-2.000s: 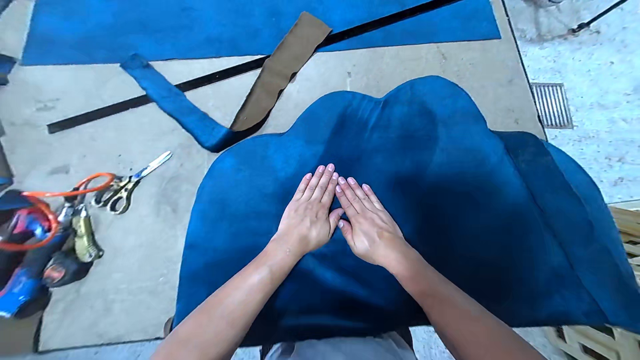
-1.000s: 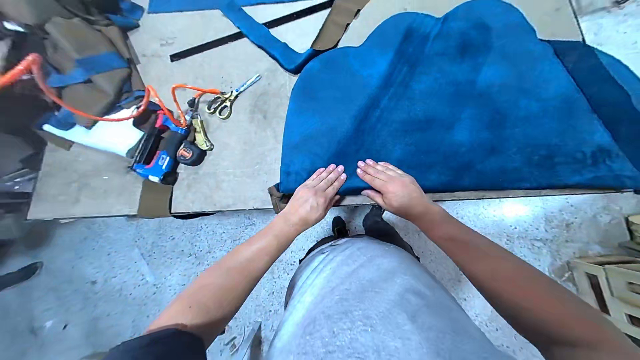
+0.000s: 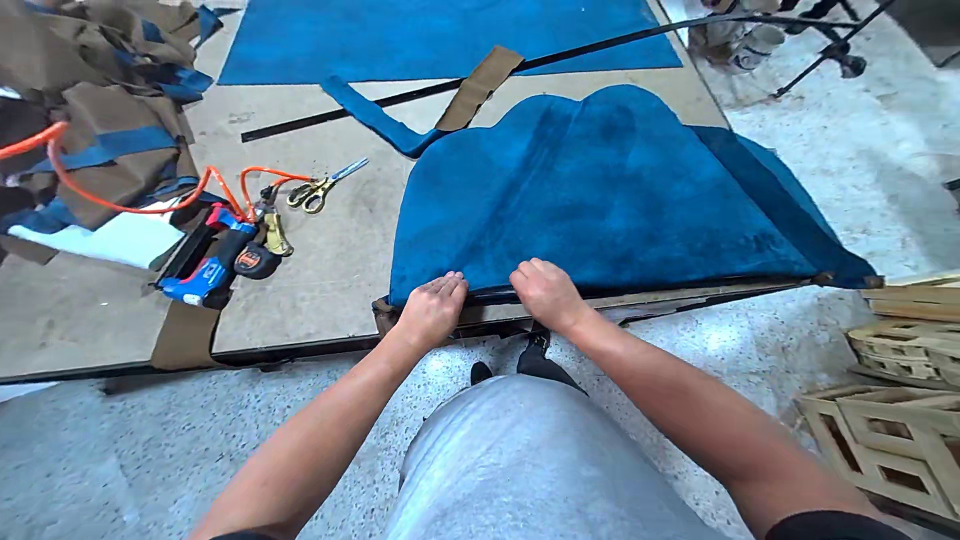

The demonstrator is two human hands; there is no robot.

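Note:
Blue upholstery fabric [image 3: 600,195] with a scalloped far edge covers a panel at the near edge of the worktable [image 3: 300,315]. My left hand [image 3: 435,304] has its fingers curled over the fabric's near edge, close to the panel's left corner. A short way to the right, my right hand [image 3: 547,292] is closed on the same edge. A dark gap and part of the frame [image 3: 487,311] show between the two hands. The fingertips are partly hidden under the fabric's edge. Toward the right, a darker fabric band [image 3: 765,195] runs down to the panel's right corner.
Left on the table lie a blue pneumatic stapler [image 3: 210,262] with an orange hose [image 3: 112,202], a tape measure [image 3: 257,261], gold-handled scissors [image 3: 319,193] and fabric scraps [image 3: 112,135]. Beyond are a black strip [image 3: 330,116], a brown-backed offcut [image 3: 476,90] and a blue sheet [image 3: 450,37]. Wooden frames [image 3: 885,435] stand at right.
My hands lay flat on the fabric with fingertips close together; now they are farther apart and curled over its near edge. The view has shifted.

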